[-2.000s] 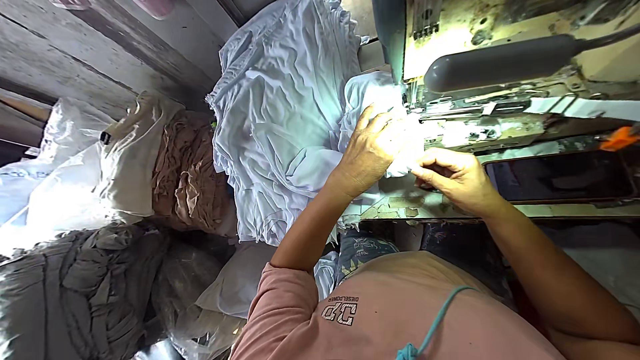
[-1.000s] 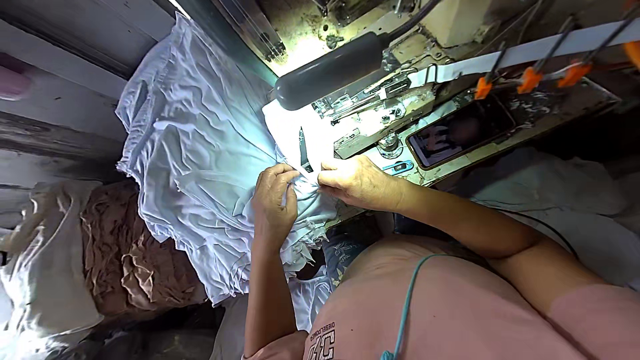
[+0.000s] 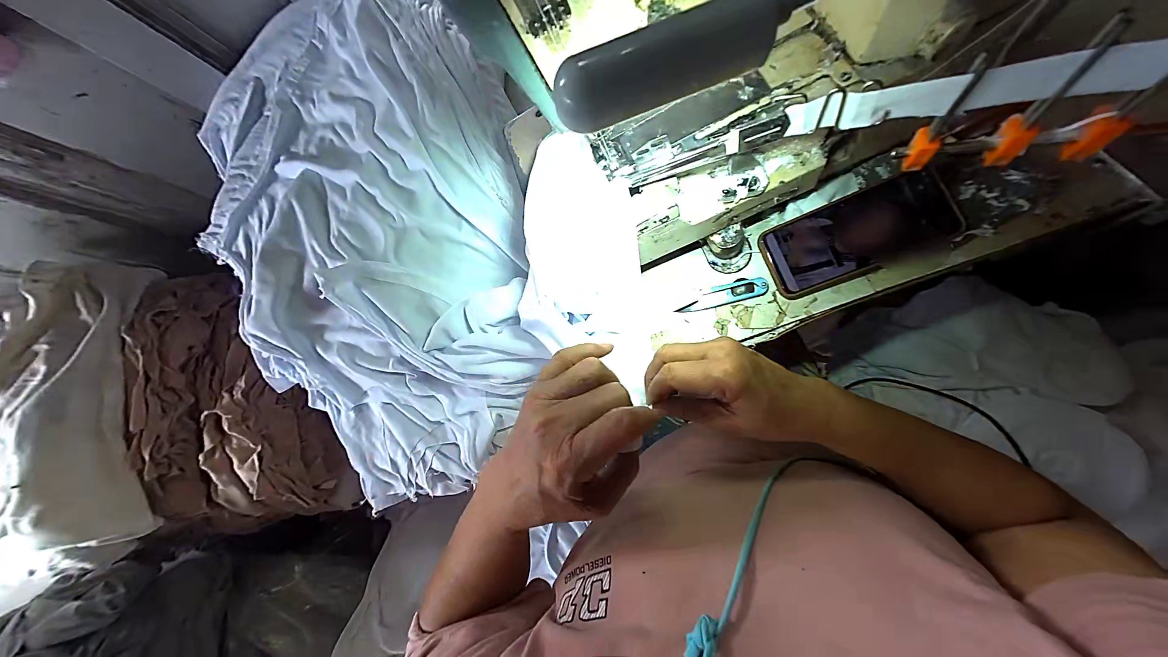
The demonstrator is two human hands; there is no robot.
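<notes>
My left hand (image 3: 584, 433) and my right hand (image 3: 721, 388) meet in front of my chest, fingertips nearly touching. Both pinch the near edge of a white cloth piece (image 3: 584, 228), which glare from the lamp washes out. The cloth reaches from my fingers up beside the sewing machine's metal parts (image 3: 703, 155). To its left lies a large heap of pale, gathered white fabric (image 3: 383, 210). Small blue thread snips (image 3: 735, 292) rest on the machine table just beyond my right hand. The exact grip of the fingertips is hard to see in the glare.
A dark rounded lamp or cover (image 3: 671, 68) hangs over the machine. A smartphone (image 3: 862, 233) lies on the table's right part. White tape (image 3: 985, 87) runs past orange clips (image 3: 1013, 141). Brown fabric bundles (image 3: 228, 420) sit at left, white fabric (image 3: 1004, 383) at right, with a black cable (image 3: 949, 392).
Both hands have come closer to my chest, drawing the white cloth's edge with them. The view has shifted, bringing the snips and phone into clearer sight.
</notes>
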